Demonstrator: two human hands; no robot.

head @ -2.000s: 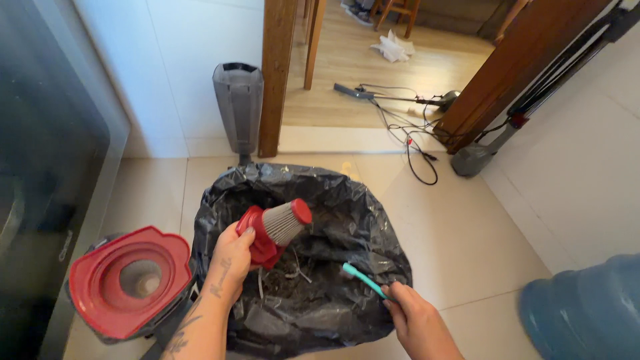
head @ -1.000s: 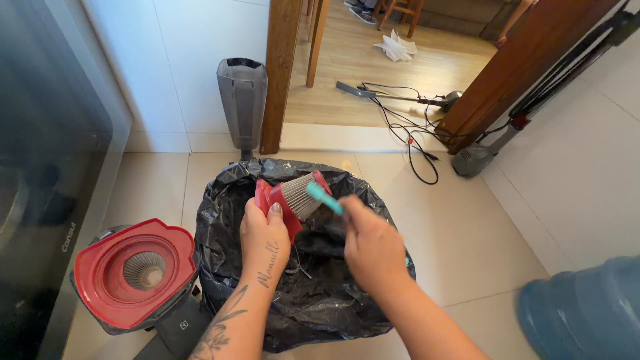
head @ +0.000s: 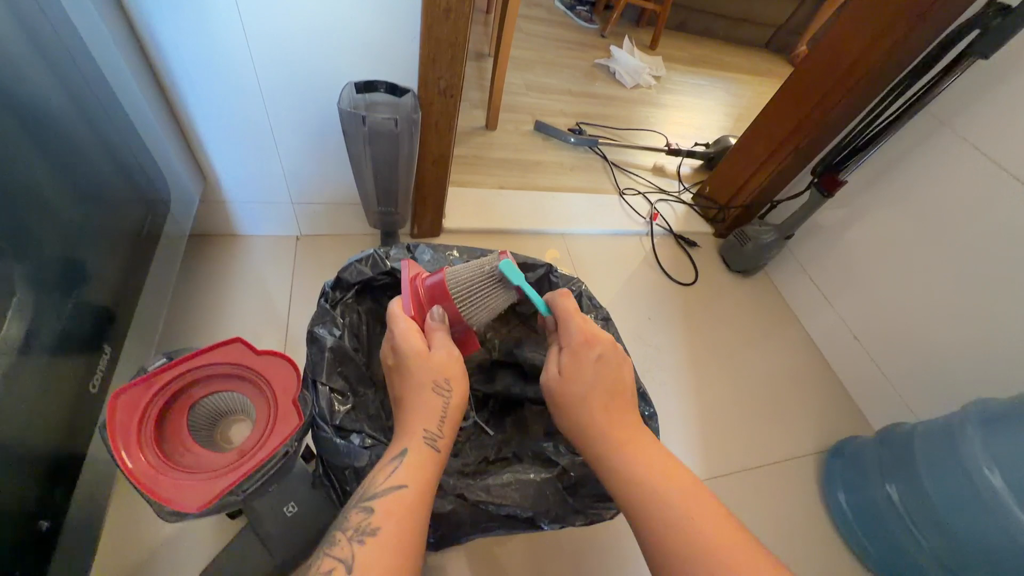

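Note:
My left hand [head: 426,368] grips the red plastic frame of a pleated vacuum filter [head: 483,294], which is tilted with its pleats toward the upper right. In my right hand [head: 590,376] is a turquoise brush [head: 524,286], its head against the filter's far end; its bristles are hidden. Both hands are over a bin lined with a black plastic bag [head: 528,488], where some light strands of debris lie. Left of the bin, a vacuum part with a red rim [head: 152,448] holds another pleated filter [head: 222,420].
Behind the bin a translucent grey dust container [head: 382,160] stands against the wall. A stick vacuum [head: 756,244] leans at the right wall. Another floor tool [head: 632,146] and a black cord [head: 664,256] lie by the doorway. A blue water jug [head: 932,480] is at lower right.
Two seconds ago the brush was apart from the filter, low at the right of the bin. My right hand has since brought it up to the filter, which my left hand has turned and shifted.

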